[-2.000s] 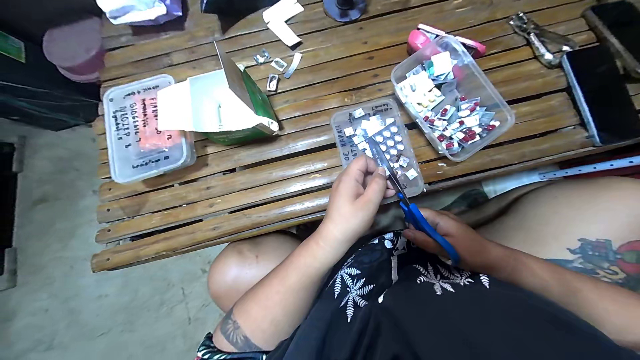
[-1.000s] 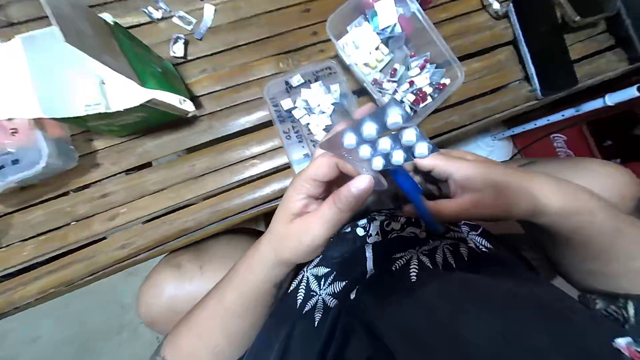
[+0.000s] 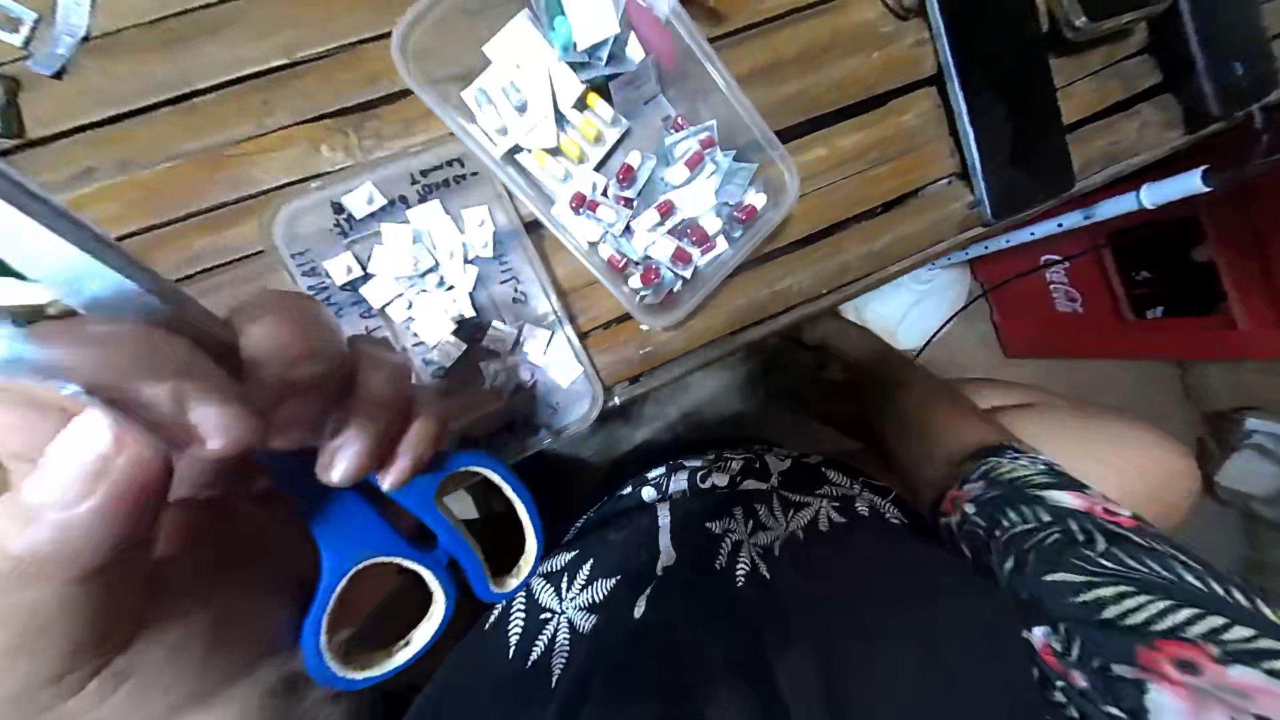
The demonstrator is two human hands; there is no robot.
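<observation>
My left hand (image 3: 180, 450) fills the left side, large and blurred, with its fingers curled around the middle of blue-handled scissors (image 3: 375, 560). The metal blades run to the upper left, and the finger loops point to the lower right with no fingers in them. A shiny, blurred edge shows by the thumb; I cannot tell what it is. Just beyond the fingers, small cut blister pieces (image 3: 430, 260) lie on a translucent lid (image 3: 310, 225) bearing writing. A clear plastic container (image 3: 770, 165) beside it holds cut blisters with red-white and yellow capsules (image 3: 690, 235). I cannot make out my right hand.
The slatted wooden table (image 3: 850, 60) carries foil scraps (image 3: 62, 38) at upper left and a dark phone-like slab (image 3: 1000, 110) at right. Beyond its edge are a white perforated rod (image 3: 1080, 215), a red Coca-Cola crate (image 3: 1050, 290) and a white bag (image 3: 910, 305).
The round-tablet blister pack held up a second ago is no longer plainly visible. The scissors have moved from my right hand to my left. The view has shifted closer.
</observation>
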